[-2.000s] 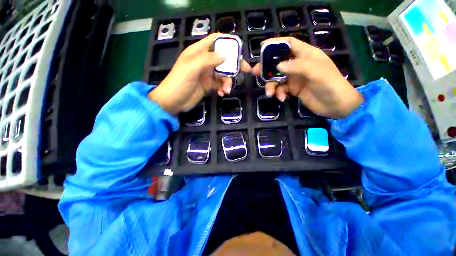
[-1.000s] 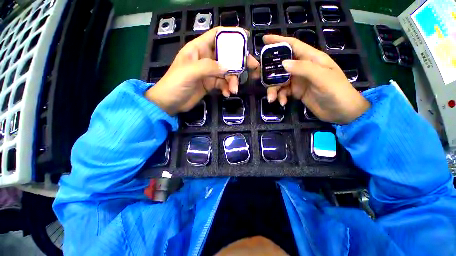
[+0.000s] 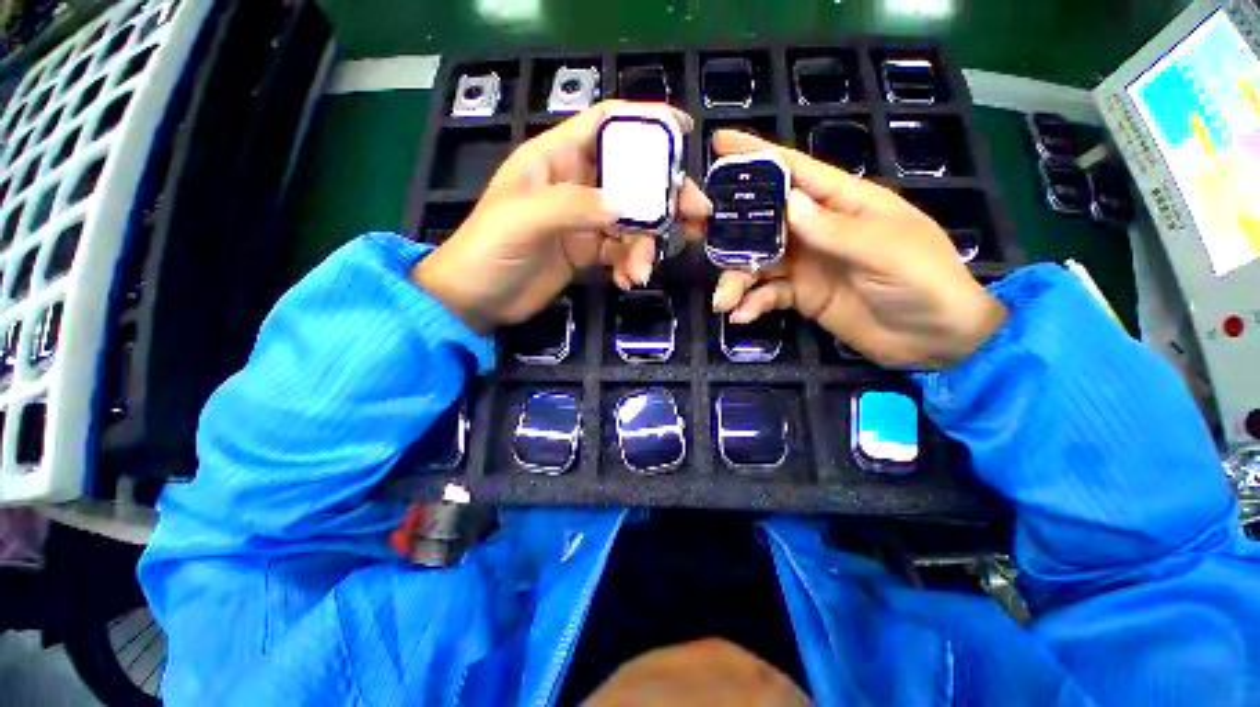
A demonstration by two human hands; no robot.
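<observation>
My left hand (image 3: 532, 228) holds a strapless smartwatch (image 3: 638, 171) with a solid white screen, thumb at its left edge. My right hand (image 3: 864, 249) holds a second watch (image 3: 748, 210) with white menu text on a dark screen, thumb at its right edge. The two watches are side by side, faces up, above the black foam tray (image 3: 691, 492). Dark watches lie in many pockets, some hidden under my hands. One watch at the lower right (image 3: 886, 425) is lit blue and white. Two at the upper left (image 3: 477, 94) lie face down, silver backs up.
A tilted white tray (image 3: 97, 263) with dark watches stands at left, beside stacked black trays (image 3: 207, 249). At right is a white tester (image 3: 1186, 207) with a bright screen. Loose dark watches (image 3: 1067, 184) lie near it. A red and metal item (image 3: 440, 530) is at the tray's near edge.
The right watch has moved slightly left, and my right thumb has shifted from over its screen to its edge. Its screen was darker with small coloured spots and now shows menu text. The left screen stays white.
</observation>
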